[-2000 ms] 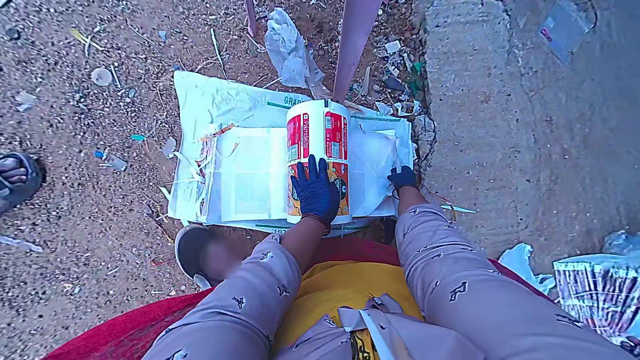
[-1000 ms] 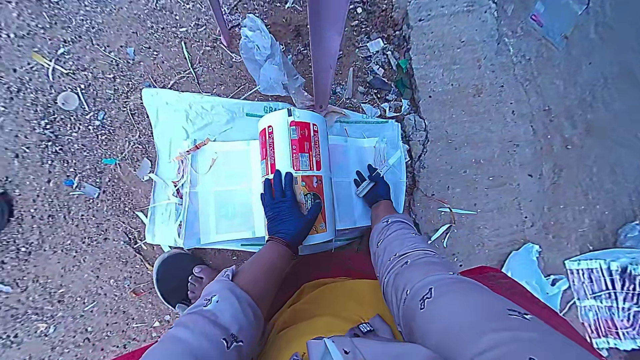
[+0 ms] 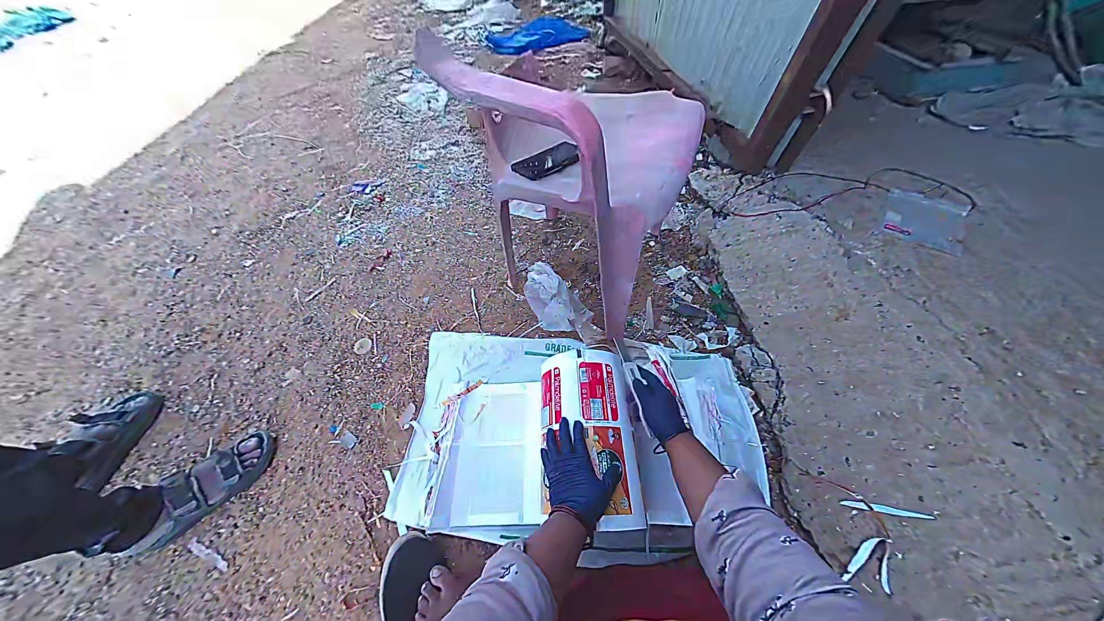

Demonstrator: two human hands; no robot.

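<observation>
Printed sheets with red and orange panels (image 3: 595,388) lie as a curved, folded stack on white sheets (image 3: 492,466), which rest on a flattened white woven sack (image 3: 466,354). My left hand (image 3: 576,474), in a dark blue glove, presses flat on the printed stack with its fingers spread. My right hand (image 3: 658,405), gloved alike, is at the stack's upper right edge, by a raised sheet edge; whether its fingers grip that sheet I cannot tell. Torn strips lie along the left side of the white sheets.
A pink plastic chair (image 3: 604,147) with a black phone (image 3: 545,161) on its seat stands just beyond the sack. Another person's sandalled feet (image 3: 207,492) are at left. A crumpled plastic bag (image 3: 556,297) lies by the chair leg. Cut strips (image 3: 887,510) lie on the concrete at right.
My right hand has moved from the white sheets on the right to the upper right edge of the printed stack. My left hand stays on the stack. The view has tilted up, showing the chair.
</observation>
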